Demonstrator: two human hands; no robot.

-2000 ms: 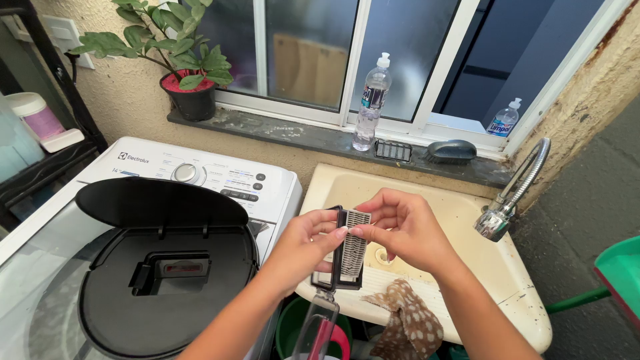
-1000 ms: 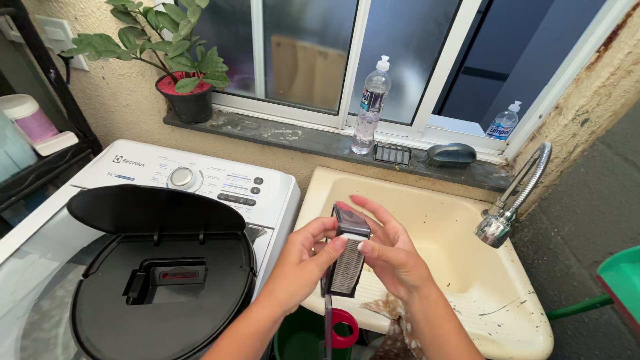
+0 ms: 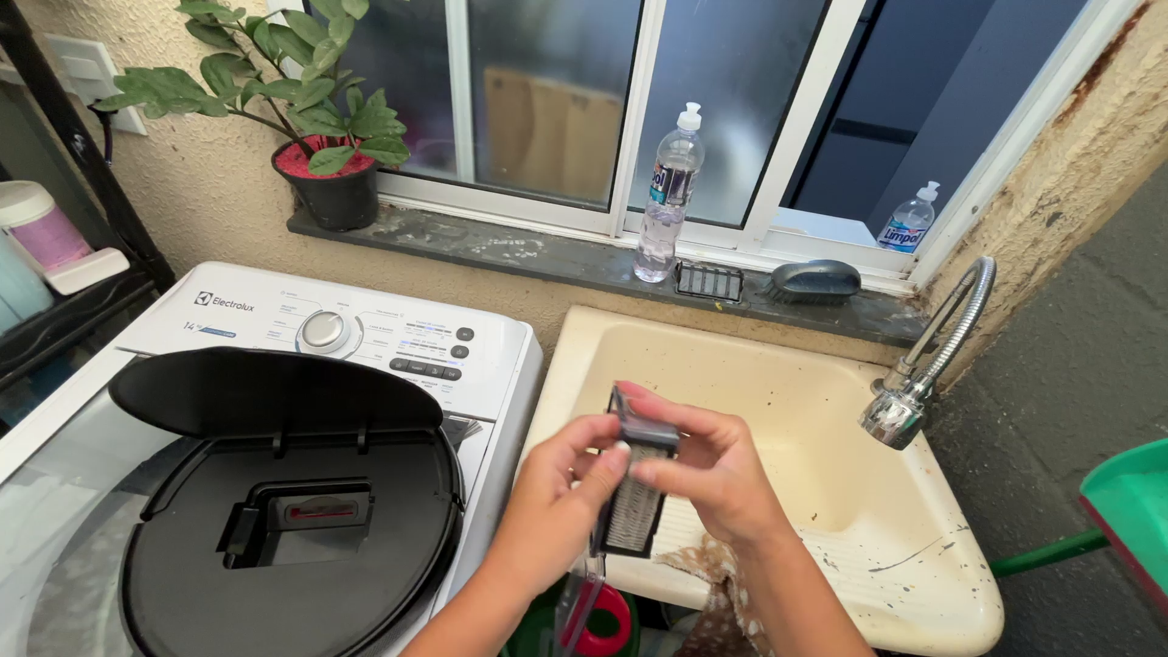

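Observation:
Both hands hold a small black-framed filter cartridge with a pale pleated insert (image 3: 636, 504), upright over the front left of the sink. My left hand (image 3: 561, 493) grips its left side, thumb near the top. My right hand (image 3: 716, 461) pinches its upper right edge. A clear plastic flap or cover (image 3: 578, 598) hangs from its lower end. To the left, on the washing machine, lies a round black robot vacuum (image 3: 292, 584) with its lid (image 3: 283, 392) raised and an empty rectangular bay (image 3: 315, 525) showing. The fingers partly hide the frame's top.
The cream sink (image 3: 785, 411) has a chrome flexible faucet (image 3: 922, 365) at right and a spotted cloth (image 3: 716, 584) over its front. On the ledge are a detergent bottle (image 3: 666, 205), a black soap rack (image 3: 709, 281), a brush (image 3: 814, 281) and a potted plant (image 3: 338, 196). A green dustpan (image 3: 1131, 511) stands right.
Two seconds ago the cartridge's pleated face showed more openly between the hands. Both hands have since shifted their fingers toward its top end, still holding it.

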